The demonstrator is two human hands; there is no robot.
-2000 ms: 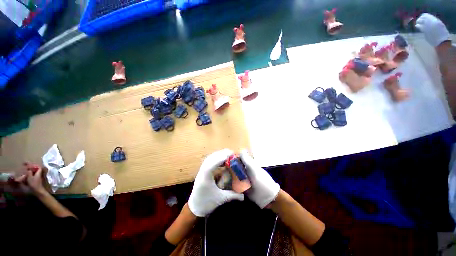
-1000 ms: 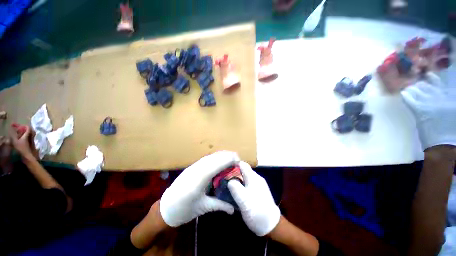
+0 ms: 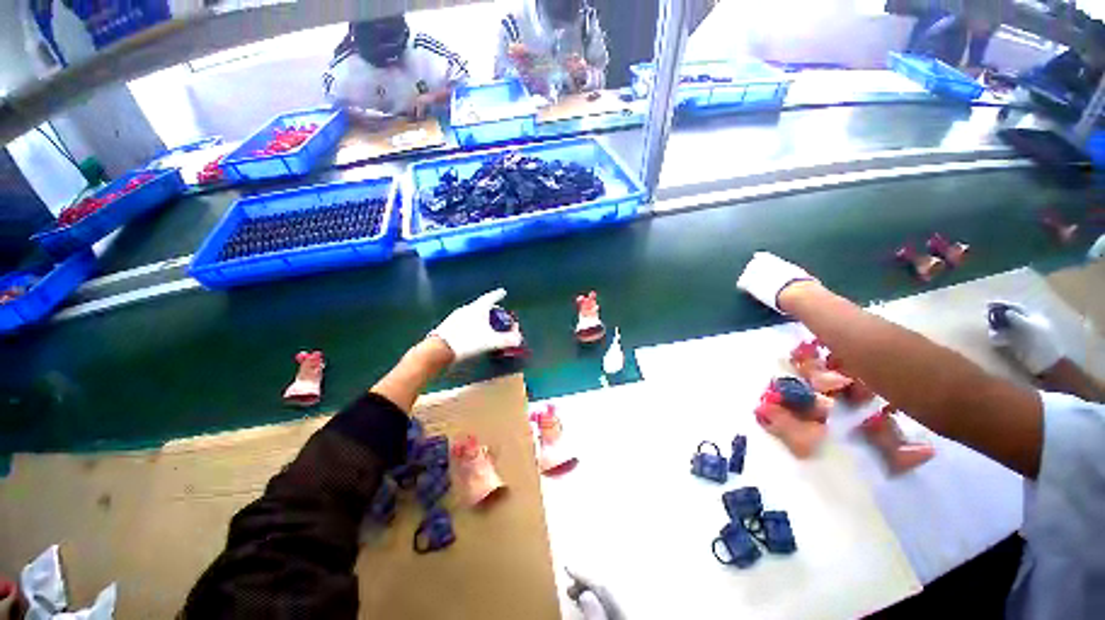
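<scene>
My left hand [image 3: 470,327], white-gloved, reaches over the green belt [image 3: 679,303]. Its fingers are around a pink figure with a dark blue bag part [image 3: 503,322] at the belt's near side; the hand partly hides it. My right hand [image 3: 594,598], also white-gloved, is cut off by the bottom edge over the white sheet [image 3: 654,551]; its grip cannot be told. Loose dark blue bags [image 3: 433,529] lie on the cardboard [image 3: 479,569], partly behind my sleeve. More bags [image 3: 742,503] lie on the white sheet. A pink figure [image 3: 476,470] stands beside the cardboard's bags, another [image 3: 553,438] on the white sheet's edge.
Blue trays of dark parts [image 3: 521,230] [image 3: 303,273] stand across the belt. Another person's gloved hand [image 3: 772,281] and arm reach over from the right, above clustered figures [image 3: 794,424]. A white pointed object [image 3: 613,356] lies at the belt edge. People sit opposite.
The view has tilted up. My left hand has moved from near my lap to the belt with the figure; my hands are now apart. The neighbour's hand has moved over the belt.
</scene>
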